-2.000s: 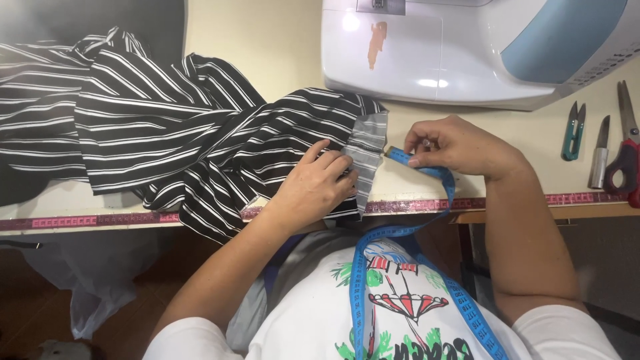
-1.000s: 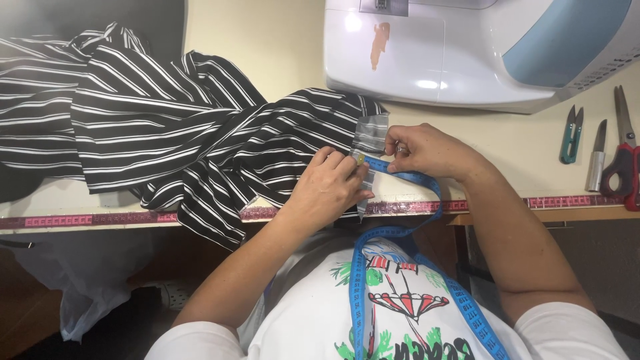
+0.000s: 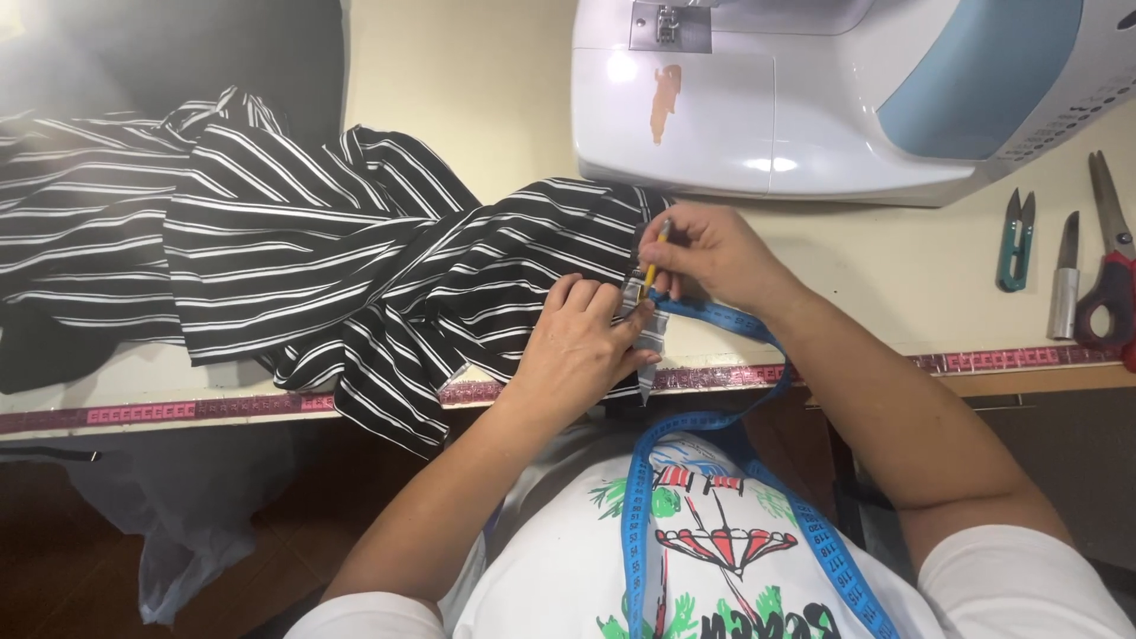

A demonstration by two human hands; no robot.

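Observation:
Black-and-white striped fabric [image 3: 293, 231] lies bunched over the left and middle of the table. My left hand [image 3: 581, 342] presses on its right edge, where the pale reverse side shows, with thumb and index finger at the end of a blue tape measure [image 3: 723, 315]. A yellow pencil-like marker [image 3: 655, 262] is held in my right hand [image 3: 710, 253], its lower end at the fabric edge beside the tape's end. From there the tape loops down over the table's edge to my chest. Whether my left fingers pinch the tape or only press it is hard to tell.
A white sewing machine [image 3: 710, 115] stands behind my right hand. Thread snips [image 3: 1016, 244], a small knife [image 3: 1068, 275] and red-handled scissors [image 3: 1116, 257] lie at the right. A pink measuring tape [image 3: 719, 377] runs along the table's front edge. Dark material [image 3: 257, 53] lies at the back left.
My right hand held the tape's end beside the fabric two seconds ago; the tape end has moved left onto the fabric edge. The yellow marker now shows plainly in my right hand.

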